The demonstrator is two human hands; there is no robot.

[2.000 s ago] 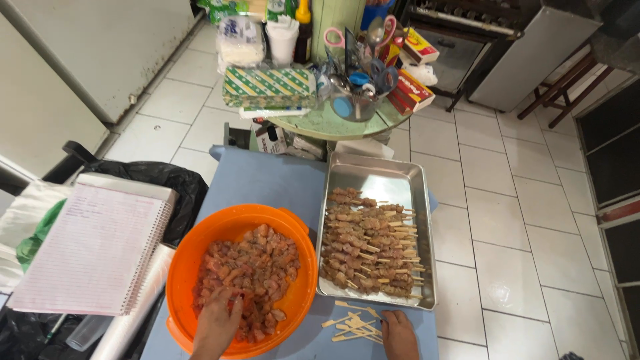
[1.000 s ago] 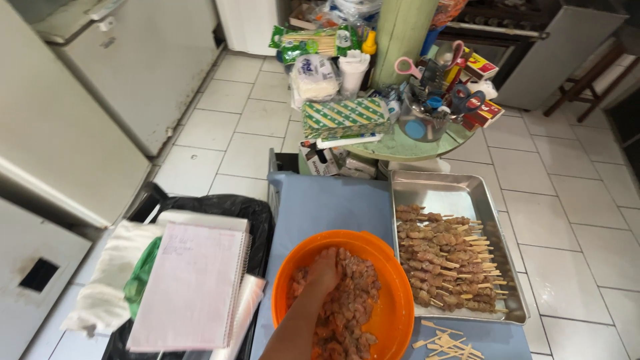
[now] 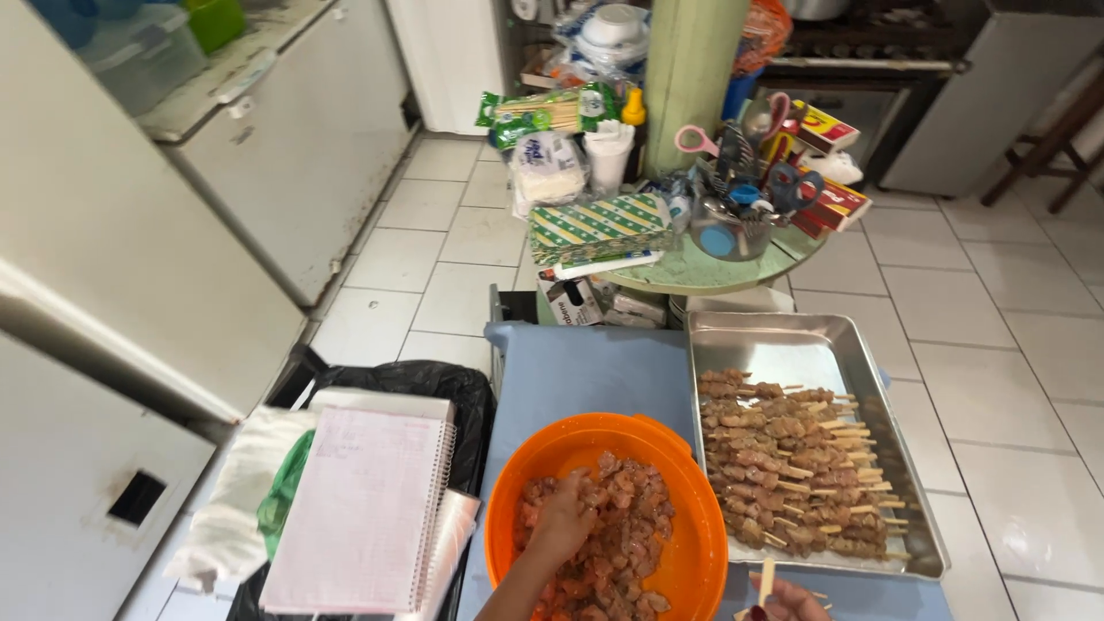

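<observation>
Inside the orange plastic bowl [image 3: 705, 517], my left hand [image 3: 565, 517] reaches into the cut raw meat [image 3: 638, 492], its fingertips among the pieces; whether it grips one is hidden. At the bottom edge, my right hand [image 3: 789, 601] holds a flat wooden skewer [image 3: 767, 580] upright between its fingers. A few more wooden skewers lie beside that hand, mostly out of view. Right of the bowl, a metal tray [image 3: 927, 526] holds a pile of skewered meat [image 3: 793, 466], with the wooden ends pointing right.
Bowl and tray rest on a blue-covered table [image 3: 595, 362]. At left, a spiral notebook [image 3: 362, 509] lies over a black plastic bag [image 3: 423, 379]. Behind stands a round green table [image 3: 690, 274] with patterned napkins [image 3: 599, 226], a utensil container [image 3: 733, 233] and packages. Chest freezers line the left side.
My right hand, earlier resting near the loose skewers below the tray, now holds one upright. My left hand remains in the bowl. The view has shifted.
</observation>
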